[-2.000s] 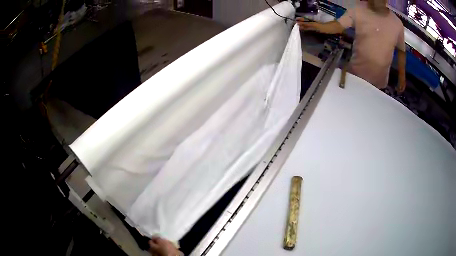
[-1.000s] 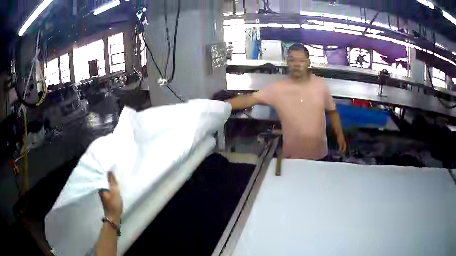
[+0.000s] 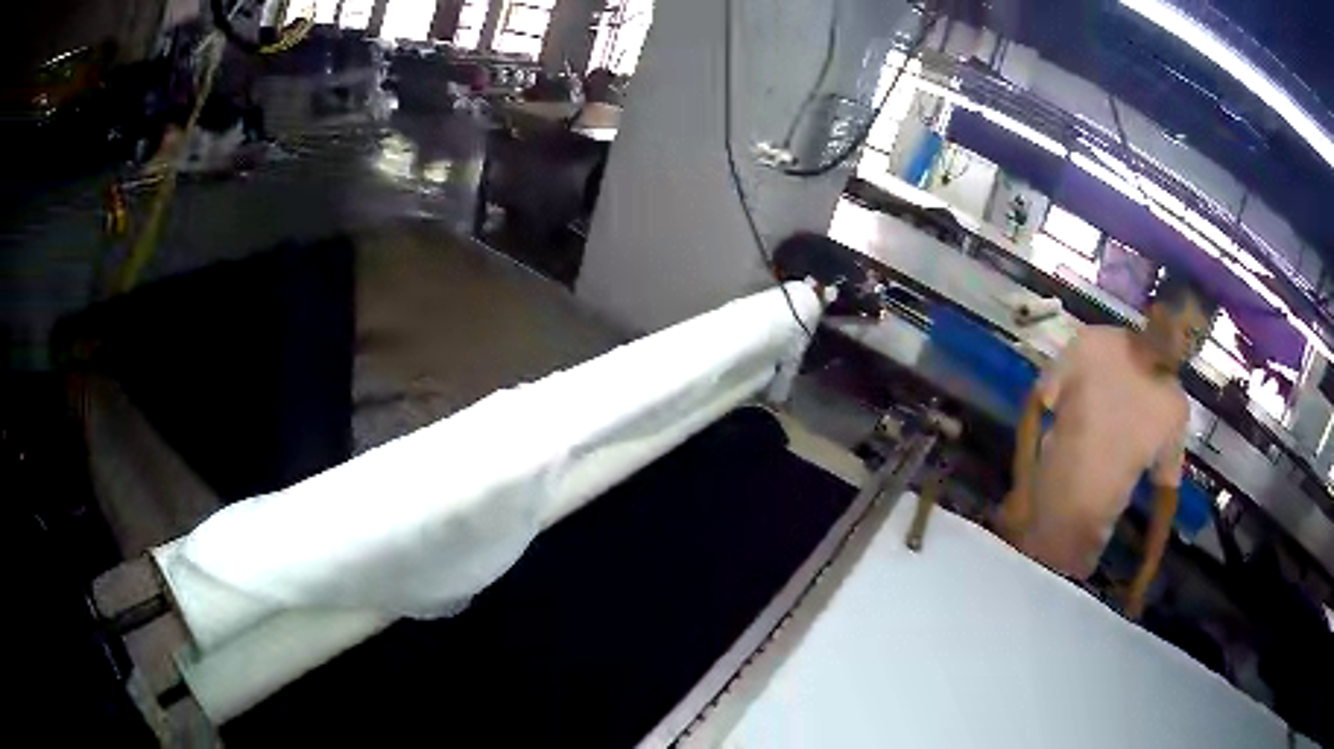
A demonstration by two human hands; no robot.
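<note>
The white fabric roll [image 3: 483,468] lies across the table's end on the left, its loose cloth draped over it with an uneven lower edge. A second pale roll [image 3: 285,659] shows below it. Black fabric [image 3: 629,571] lies between the rolls and the cutting rail [image 3: 790,607]. White fabric [image 3: 892,644] lies flat to the right of the rail, with one fabric weight [image 3: 922,515] near its far corner. Neither of my hands is in the picture.
A person in a pink shirt [image 3: 1105,439] stands at the table's far side. A thin black cord [image 3: 761,234] hangs down by the white roll's far end. A grey pillar [image 3: 658,205] stands behind it. More black fabric [image 3: 234,381] hangs at the left.
The loose white cloth was held up by my hand and the other person; now it lies over the roll. My hand has left the picture. The person's arm is down. The view has turned and tilted.
</note>
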